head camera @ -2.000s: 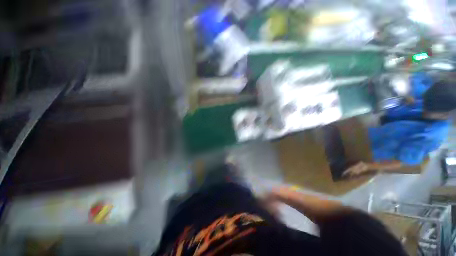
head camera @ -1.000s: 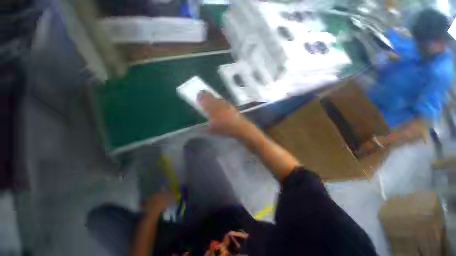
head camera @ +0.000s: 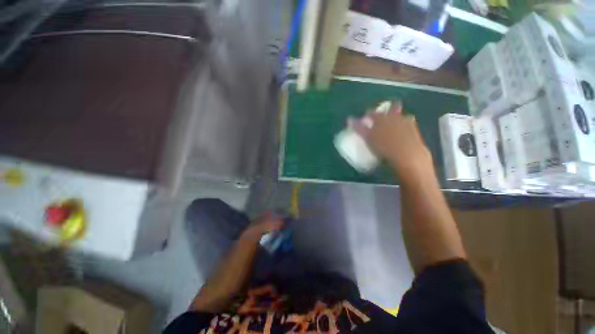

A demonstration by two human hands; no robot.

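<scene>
My right hand (head camera: 386, 134) is over the green bench (head camera: 313, 130), its fingers on a small white retail box (head camera: 356, 151). The box is blurred and partly covered by the hand. Whether it touches the bench top I cannot tell. My left hand (head camera: 266, 225) is low near my lap, beside a small blue and white thing (head camera: 278, 239); blur hides whether it holds it. White retail boxes with dark round pictures (head camera: 466, 145) stand stacked at the right end of the bench.
A wide dark brown belt (head camera: 91, 98) runs at the left. Its white panel has a red emergency stop button (head camera: 60, 214). A handwritten sign (head camera: 398, 44) lies at the bench's back. Brown cartons are below right (head camera: 515, 261) and on the floor at lower left (head camera: 78, 310).
My view has swung left, bringing the belt and panel into clear sight. My right hand stays at the white box, now over the bench's middle. The other person has left the view.
</scene>
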